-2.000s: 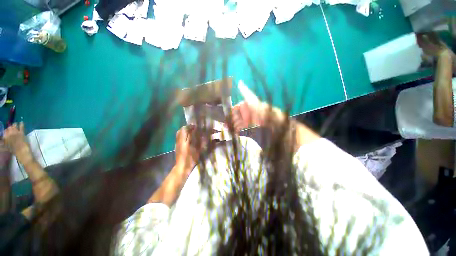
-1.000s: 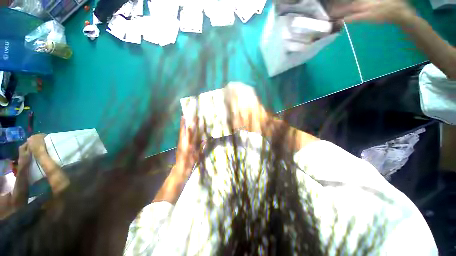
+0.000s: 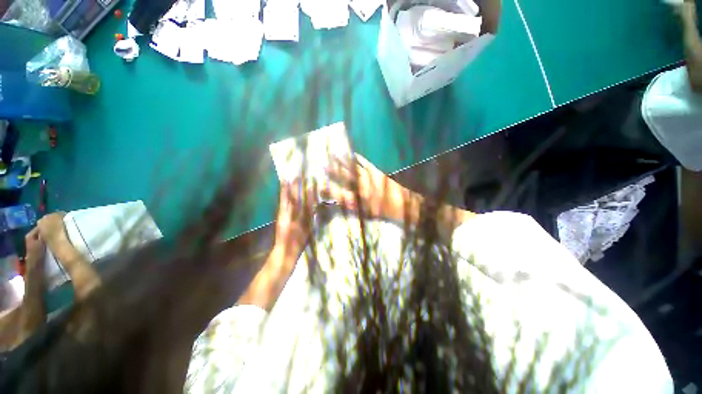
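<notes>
A white product box is held close to my body above the near edge of the green table. It shows as a pale, closed-looking face, partly covered by dark hair strands hanging before the camera. My left hand holds its left and lower side. My right hand is on its right side, fingers over the face. The box's underside and my fingertips are partly hidden.
An open white carton with pale items stands ahead right. White paper pieces line the far side. Another person's hands hold a white box at left. A dark crate with whitish pieces is below right. A clear bag lies far left.
The box in my hands was open with a brown flap up; now a white face shows. The white carton arrived at ahead right by another person's arm, which has withdrawn.
</notes>
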